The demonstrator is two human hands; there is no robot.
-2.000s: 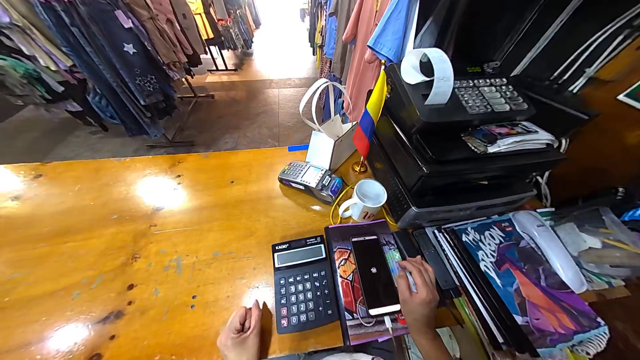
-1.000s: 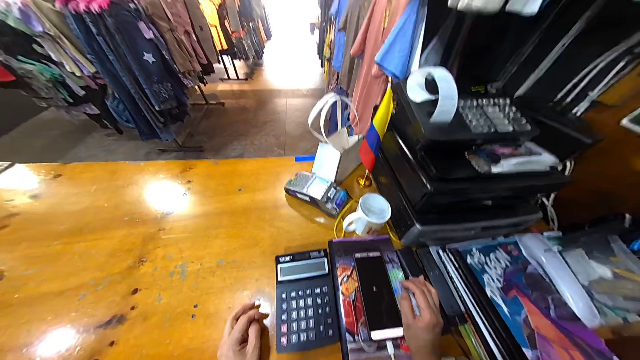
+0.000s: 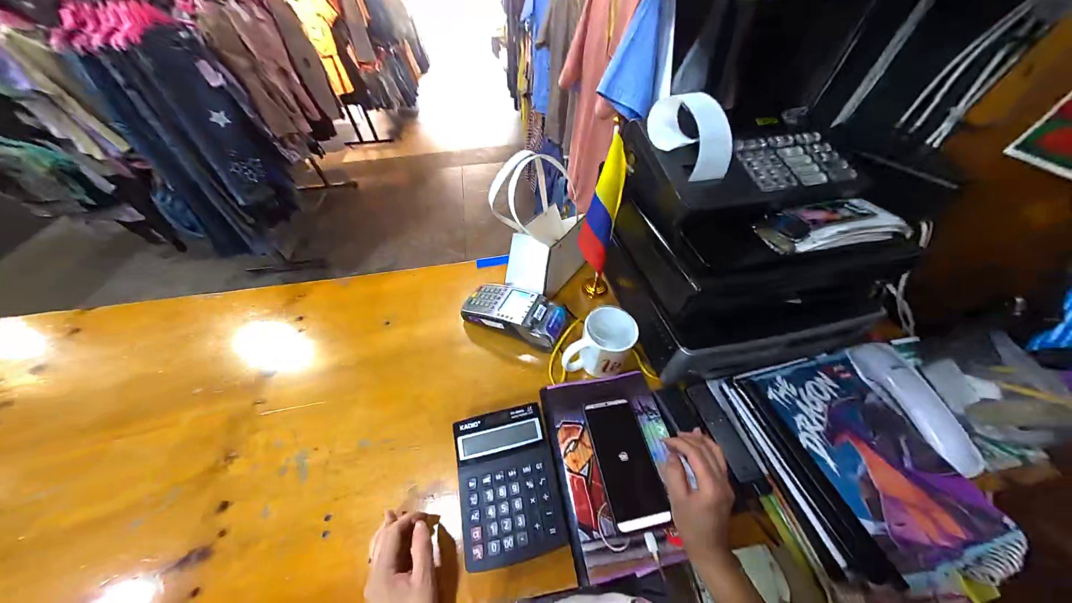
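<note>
My left hand [image 3: 403,557] rests on the wooden counter [image 3: 335,402], fingers loosely curled, just left of a black Kadio calculator [image 3: 507,487]. To the calculator's right, a smartphone [image 3: 628,466] with a mostly dark screen and a small white mark lies on a comic-style printed book or folder [image 3: 578,502]. A white cable plug [image 3: 651,546] is by the phone's lower edge. My right hand [image 3: 699,486] lies at the phone's right side, fingers bent over the printed cover; whether it holds anything is unclear.
Beyond the phone stand a white mug [image 3: 611,335], a card terminal [image 3: 517,311], a paper bag [image 3: 548,251] and a small flag [image 3: 603,209]. A cash register [image 3: 754,159] is at the right, above stacked books [image 3: 879,469] with a white handset [image 3: 917,410]. Clothes racks stand behind.
Both hands have stayed beside the calculator and the phone, with only small finger shifts. A small white mark shows on the phone screen in the oldest frame and now.
</note>
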